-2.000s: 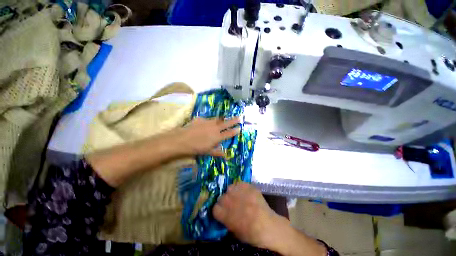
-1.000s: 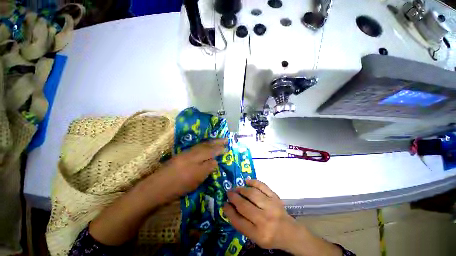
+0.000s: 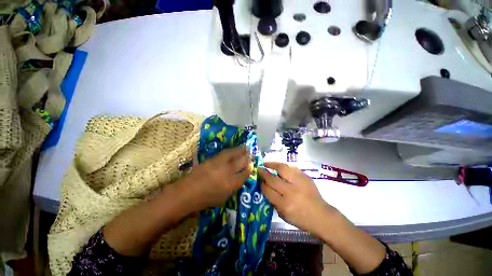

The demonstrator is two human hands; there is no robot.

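The teal lining (image 3: 253, 207) with yellow flowers and white swirls runs from under the machine head down to the table's front edge. The cream woven bag body (image 3: 81, 188) lies to its left with its handle (image 3: 175, 116) looped on top. My left hand (image 3: 229, 170) holds the lining just in front of the needle area. My right hand (image 3: 288, 191) pinches the lining's right edge between thumb and fingers, close beside my left hand. The needle tip and presser foot are hard to make out in the glare.
The white sewing machine head (image 3: 323, 59) fills the upper right. Red-handled snips (image 3: 345, 176) lie right of the needle. A dark tool (image 3: 475, 176) lies at the far right. Stacked cream bags (image 3: 27, 91) with a blue piece (image 3: 67, 97) beside them are at the left.
The view has moved closer to the machine. My right hand has moved up the lining from its lower part to beside my left hand, and the lining's edge is now gathered between the fingers.
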